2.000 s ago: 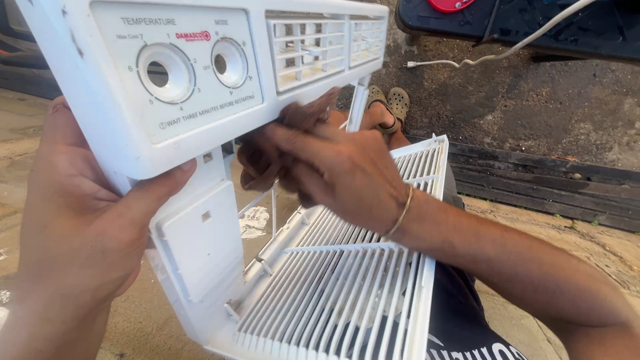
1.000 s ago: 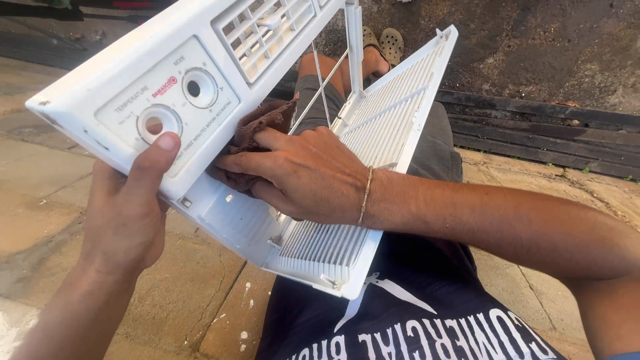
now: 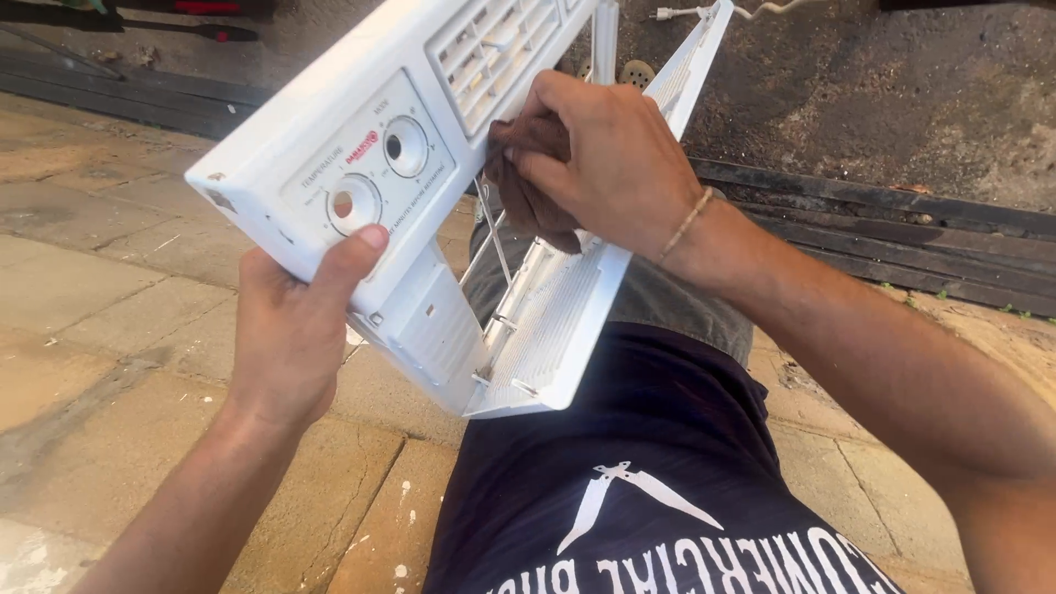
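The white plastic front panel of an air conditioner (image 3: 388,49) is tilted in front of my torso. My left hand (image 3: 301,322) grips its lower left corner, the thumb on the face beside one of two round knob holes. My right hand (image 3: 610,165) holds a bunched brown cloth (image 3: 532,177) against the panel's edge, just below the air outlet louvres (image 3: 495,62). A slatted intake grille (image 3: 561,322) hangs open from the panel toward my lap. The fingertips of my right hand are partly hidden in the cloth.
Stone paving (image 3: 132,330) lies below, with dark wooden planks (image 3: 874,239) across it. A cable with a white plug (image 3: 672,13) lies on the rough ground beyond. A clog (image 3: 637,74) shows behind the panel.
My right hand with the cloth has moved from below the control area up to the edge by the louvres. The panel has tilted from its pose two seconds ago; my left hand still grips it.
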